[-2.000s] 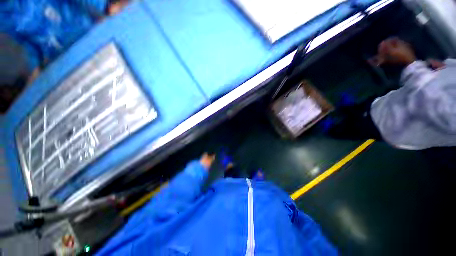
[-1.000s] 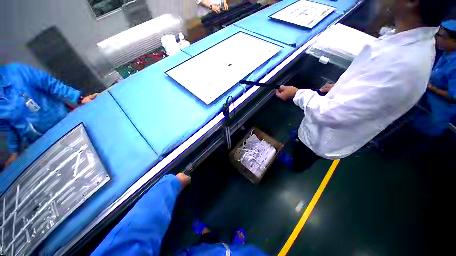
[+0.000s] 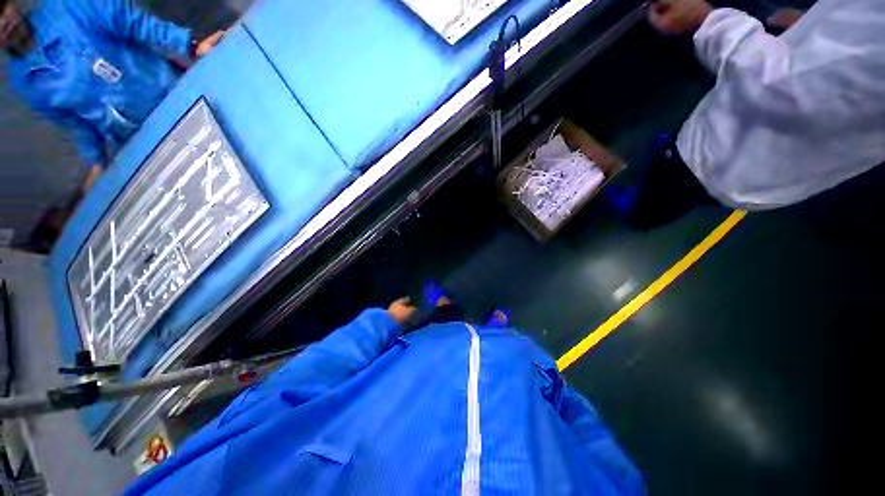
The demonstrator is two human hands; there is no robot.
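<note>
A display unit with a silver-grey ribbed metal back (image 3: 170, 237) lies on the blue padded line top (image 3: 320, 73), at the left. My left hand (image 3: 401, 310) is small and partly hidden by its blue sleeve, beside the line and above the dark floor. It does not touch the unit, and I cannot tell whether its fingers are closed. My right hand is not in view. A second display unit (image 3: 454, 12) is cut off by the top edge.
An open carton with white contents (image 3: 558, 184) stands on the floor. A person in a white coat (image 3: 786, 107) is at the right, one in blue (image 3: 107, 68) across the line. A metal arm (image 3: 146, 387) crosses the lower left.
The view has tilted down and swung towards the line's near end. My left hand has come away from beside the rail. The black strip at the white-coated person's hand no longer shows.
</note>
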